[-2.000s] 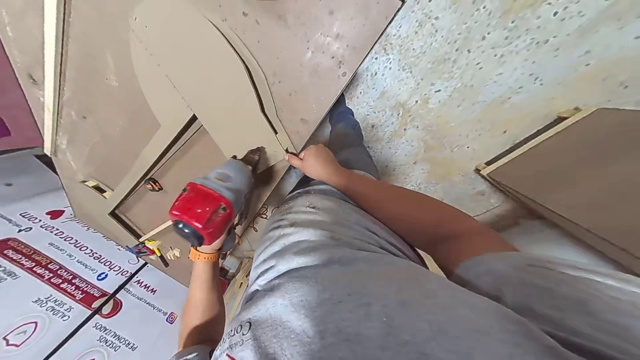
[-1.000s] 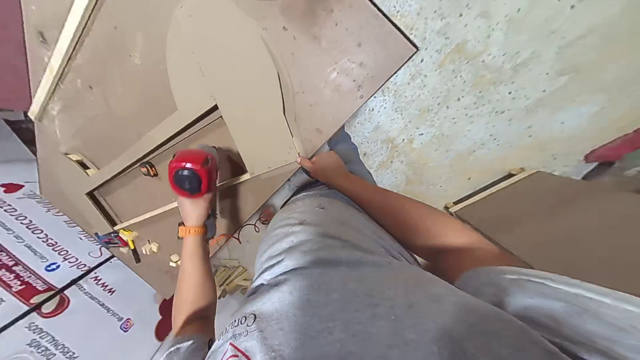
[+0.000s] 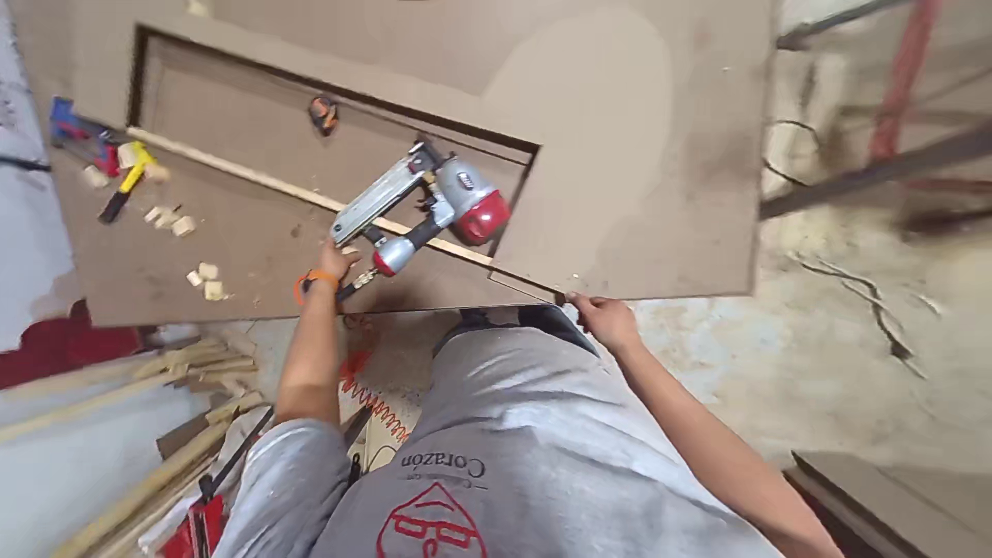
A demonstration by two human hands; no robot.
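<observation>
A pneumatic stapler or nail gun point(image 3: 422, 205), silver, black and red, lies on its side across a long wooden strip point(image 3: 256, 178) on the brown panel point(image 3: 682, 263). My left hand point(image 3: 337, 262), with an orange band at the wrist, is at the rear end of the gun's magazine; its fingers are partly hidden there. My right hand point(image 3: 608, 319) pinches the end of a narrow piece at the panel's near edge. A cut-out sheet point(image 3: 597, 139) with a rounded outline lies on the panel. Inside the long recess rests a small orange-and-black tape measure point(image 3: 324, 115).
At the left are a yellow-and-black hammer point(image 3: 128, 182), a blue-and-red tool point(image 3: 77, 132) and several small wood blocks point(image 3: 184, 225). Below the panel hang a coiled orange air hose point(image 3: 376, 407) and a stack of wood strips point(image 3: 155, 496). Another panel point(image 3: 891, 504) stands lower right.
The gun, upright in my left hand earlier, now lies on the panel, and that hand has left its grip. My right hand remains at the panel's edge. The view has turned strongly.
</observation>
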